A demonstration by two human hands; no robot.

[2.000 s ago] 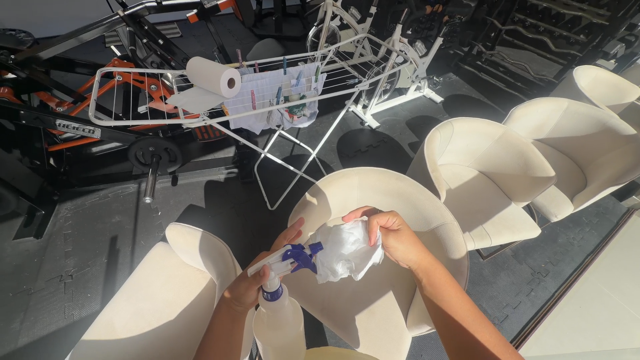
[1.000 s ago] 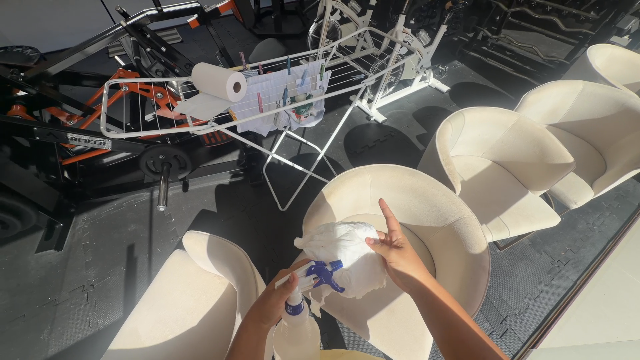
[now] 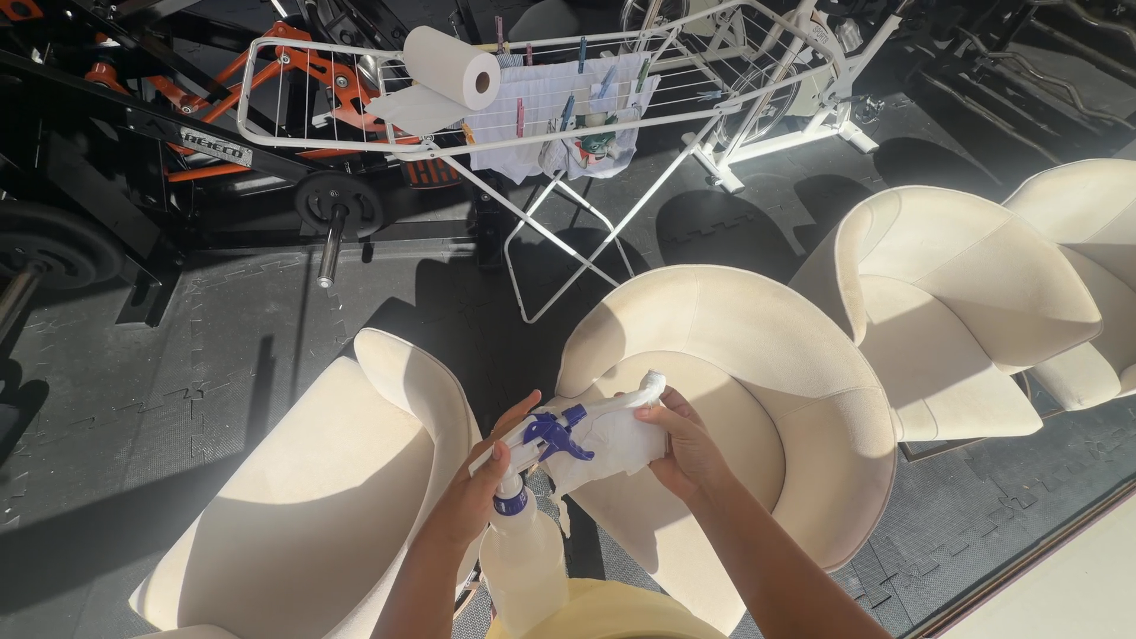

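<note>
At the lower middle of the head view, my left hand (image 3: 475, 484) is around the white head of a spray bottle (image 3: 524, 555) with a blue trigger and nozzle. The translucent bottle hangs upright below it, and some of my fingers are hidden behind the head. My right hand (image 3: 688, 444) pinches a crumpled white paper towel (image 3: 608, 448), which spreads toward the nozzle, over the seat of a cream upholstered chair (image 3: 772, 355). Whether my left fingers also touch the towel, I cannot tell.
Another cream chair (image 3: 302, 497) stands at the left; more chairs (image 3: 967, 266) line the right. Beyond them is a white folding drying rack (image 3: 568, 240) with a paper towel roll (image 3: 453, 69), pegs and cloths (image 3: 559, 115). Weight equipment (image 3: 337, 204) occupies the upper left.
The paper towel, spread wide in my right hand a second ago, now has a bunched top edge. My right fingers have closed in on it; the index finger was pointing up before.
</note>
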